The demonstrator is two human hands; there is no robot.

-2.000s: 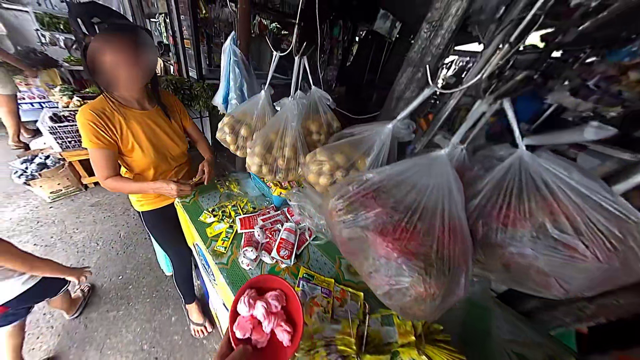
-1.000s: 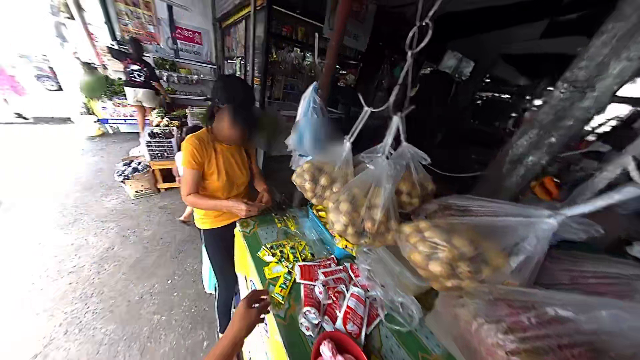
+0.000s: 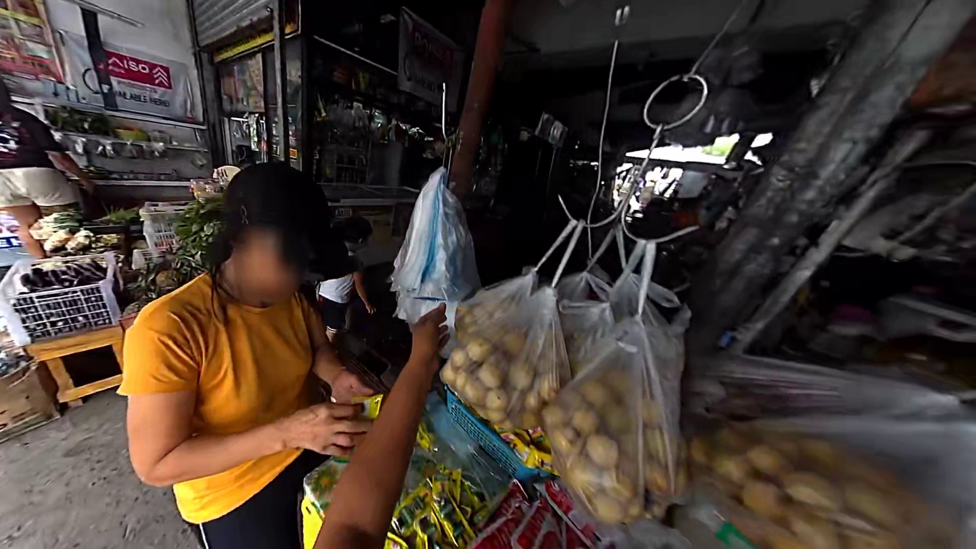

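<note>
My left hand [image 3: 431,329] reaches up from the bottom of the view to the lower edge of a hanging bundle of white and blue plastic bags [image 3: 435,248]. Its fingers look curled at that edge, but their hold is unclear. My right hand is out of view. Just right of my left hand hang clear plastic bags of small round yellowish-brown produce [image 3: 496,366]. Under my forearm, small yellow-green packets [image 3: 438,503] lie on the stall table, near red packets [image 3: 526,518] and a blue plastic basket [image 3: 484,435] holding more packets.
A person in an orange shirt [image 3: 221,366] stands close left of my arm, both hands around a small yellow packet [image 3: 371,406]. Wire hooks [image 3: 675,103] hang above the produce bags. A slanting post [image 3: 808,168] stands at the right. Crates of vegetables [image 3: 65,309] are at the left.
My left hand, low beside the table a second ago, has risen to the hanging plastic bags. The red bowl of pink items has left view. The view has turned upward.
</note>
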